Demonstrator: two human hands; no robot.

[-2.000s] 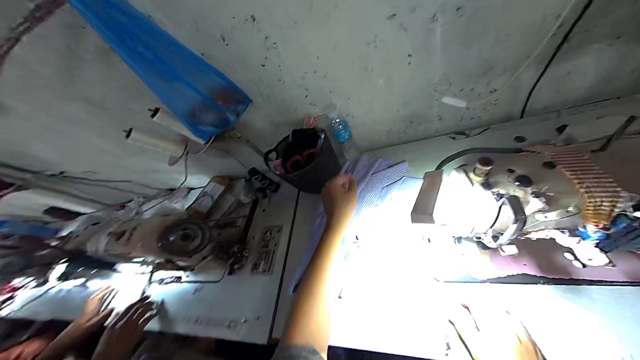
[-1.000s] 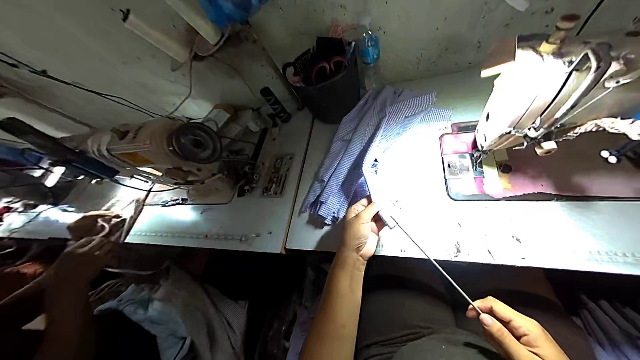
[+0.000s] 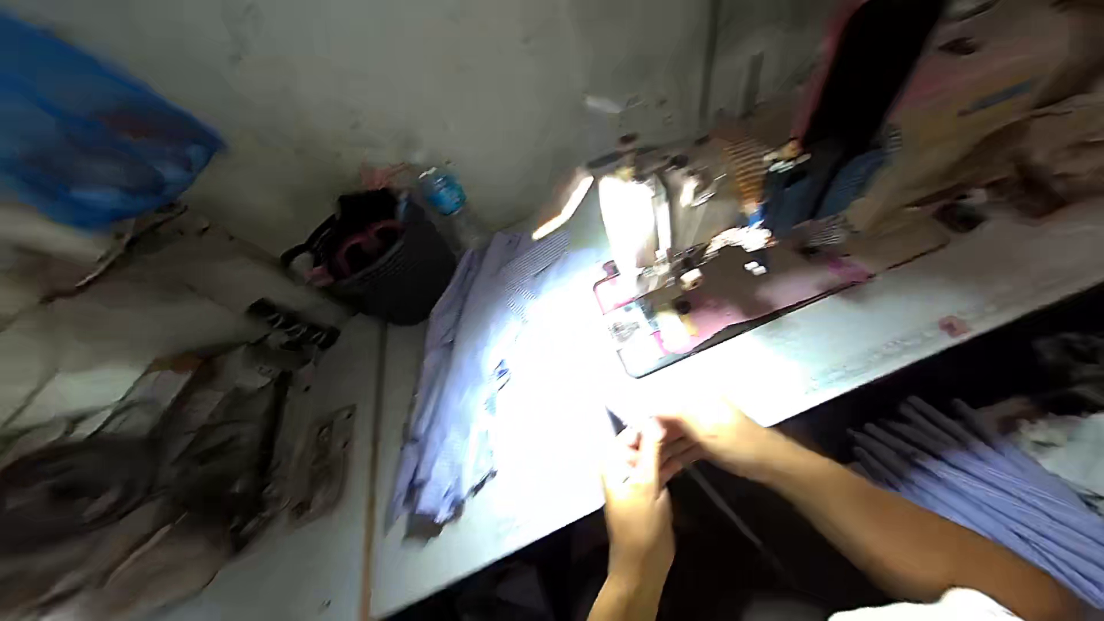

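Note:
Both hands meet at the table's front edge, below the brightly lit sewing machine (image 3: 638, 224). My left hand (image 3: 636, 483) has its fingers closed around part of a thin strip (image 3: 733, 517), which hangs down below the hands. Against it lies my right hand (image 3: 716, 435), its fingers also bent at the strip; glare and blur hide its grip. A small dark tip sticks up above the fingers; what it is cannot be told. Left of the hands, a pile of blue-and-white patterned fabric pieces (image 3: 466, 371) lies on the white table (image 3: 535, 517).
A dark basket (image 3: 405, 267) holding red-handled scissors stands behind the fabric, beside a plastic bottle (image 3: 444, 191). A blue plastic bag (image 3: 95, 129) hangs upper left. Another machine (image 3: 78, 483) is at left. Bundled striped fabric (image 3: 975, 492) lies lower right, below the table.
The right hand has come up from the lower right to the left hand, and both are now together at the table edge. The view has swung strongly and is blurred.

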